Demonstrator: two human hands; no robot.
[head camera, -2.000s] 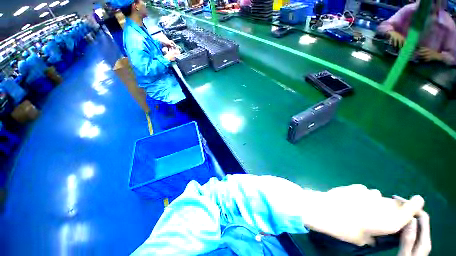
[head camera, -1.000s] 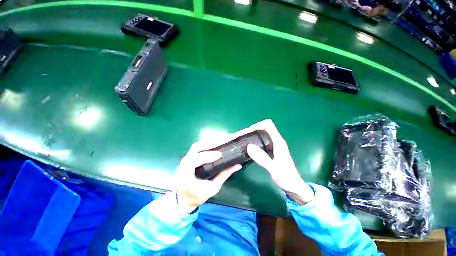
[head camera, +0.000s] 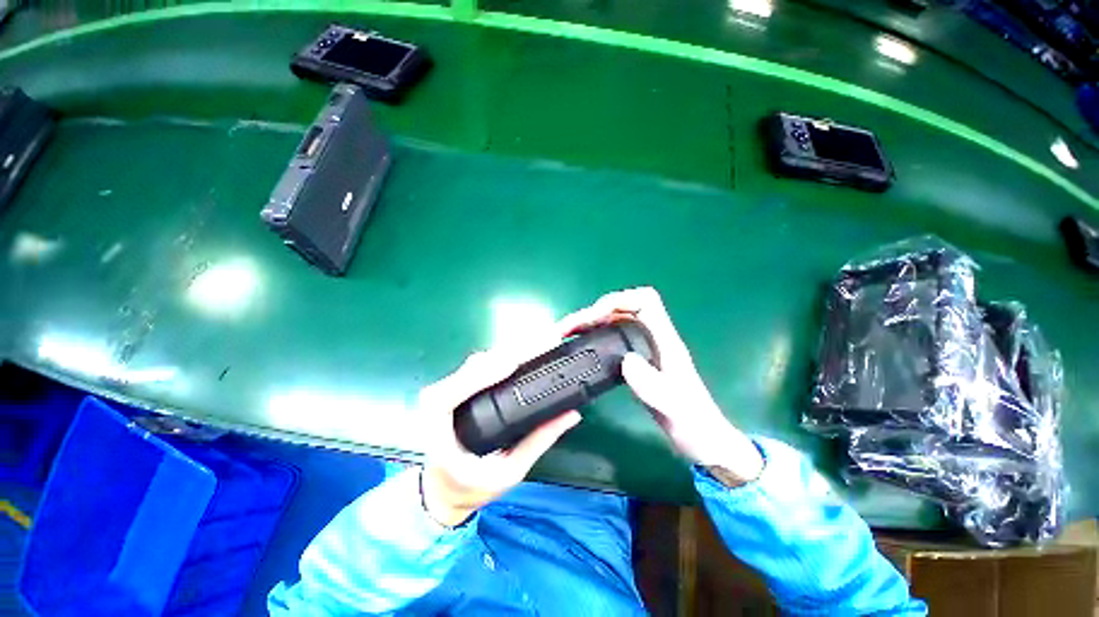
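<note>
A sleeved device (head camera: 557, 383) with a black rim and rounded corners is held on edge above the near part of the green bench, its narrow side facing me. My left hand (head camera: 488, 440) grips its left end, thumb along the lower edge. My right hand (head camera: 663, 380) grips its right end, thumb on the near side. The device's screen and back are hidden. An unsleeved grey device (head camera: 331, 187) stands on edge on the bench at upper left.
Finished units lie at the back left (head camera: 360, 60) and back right (head camera: 832, 151); others are cut off at both sides. Bagged bumpers (head camera: 934, 380) lie at right. A blue bin (head camera: 121, 512) is below the bench at left, a brown carton (head camera: 1012, 585) at lower right.
My view has swung from the left side to the bench in front. Both hands now hold the device in front of me; since the last earlier frame, my right thumb has shifted right, uncovering its narrow side.
</note>
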